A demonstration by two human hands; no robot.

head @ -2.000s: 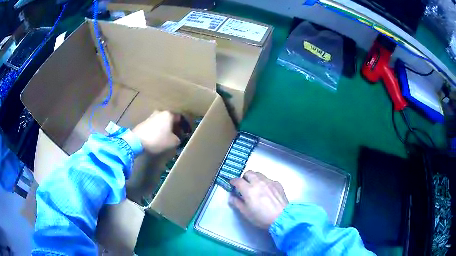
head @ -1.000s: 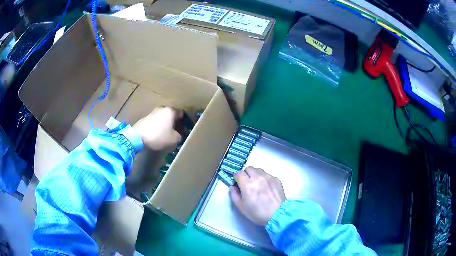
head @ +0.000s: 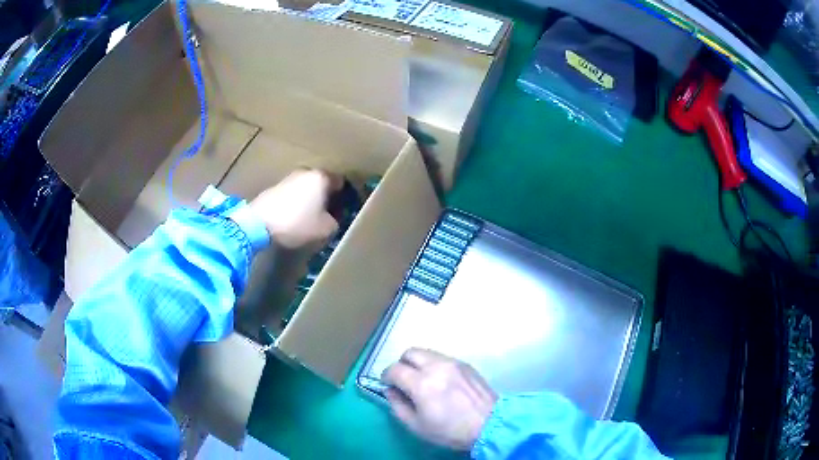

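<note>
My left hand [head: 301, 208], with dark finger cots, reaches into the open carton [head: 377, 260]. Its fingertips are among loose circuit board modules [head: 314, 269] along the carton's right wall; whether they hold one is hidden. Several green modules [head: 440, 256] lie side by side in a row at the upper left of the metal tray [head: 557, 260]. My right hand [head: 440, 395] is over the tray's lower left corner, below the row. Its fingers are closed on a small strip-like piece that looks like a module, mostly hidden by the fingers.
A closed carton [head: 458, 81] stands behind the open one. A zip bag [head: 579, 85], a red gun-shaped tool [head: 709, 121] and a blue-and-white box [head: 768, 157] lie at the back right. A black panel [head: 691, 350] and a black bin of parts [head: 795, 377] are right of the tray. A blue coiled cord [head: 198, 99] hangs over the open carton.
My right hand has moved down the tray, away from the row, and the angled module at the row's lower end is gone from there. My left hand stays inside the carton.
</note>
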